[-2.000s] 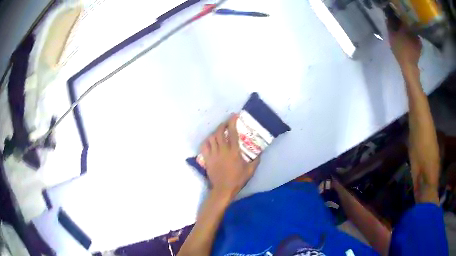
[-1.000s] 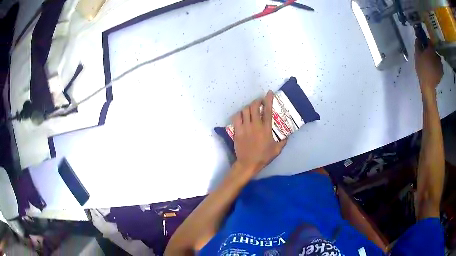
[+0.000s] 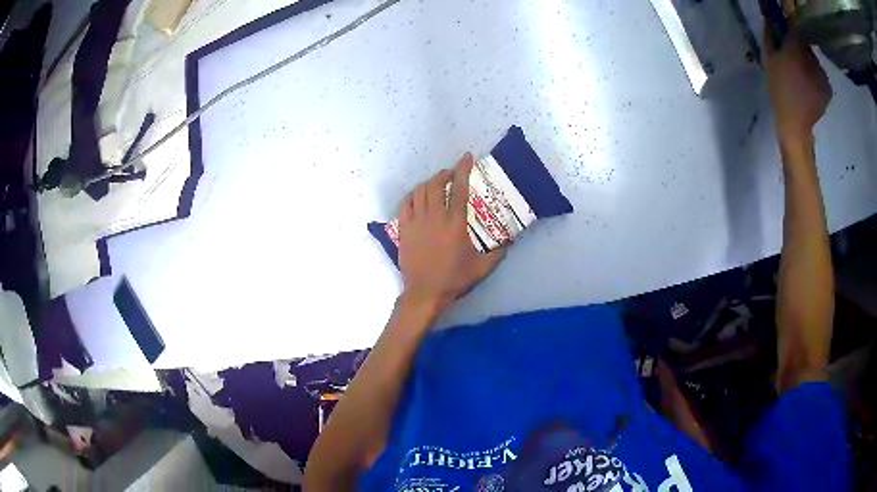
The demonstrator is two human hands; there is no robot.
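The wrapped weight point(image 3: 500, 207), white with red print and dark navy ends, lies tilted on the pale table. My left hand point(image 3: 440, 235) lies over its left part, fingers across the top and thumb along the near side, hiding some of the print. My right hand point(image 3: 800, 88) is at the top right, closed around the dark handle of the cutting machine point(image 3: 839, 27). The machine is cut off by the top edge. A flat shiny metal plate with a bright edge point(image 3: 685, 46) stands left of my right hand.
The pale table point(image 3: 615, 250) is speckled with lint. A grey cord point(image 3: 260, 79) crosses the upper left to a dark knobbly clump point(image 3: 88, 183). The lay point(image 3: 159, 91) with dark edges is at the left. A dark-edged piece point(image 3: 139, 322) lies near the left front edge.
The camera view has shifted, so the pen, the cord's red tape and the machine's orange panel have left the picture. My left hand stays on the weight and my right hand stays at the machine.
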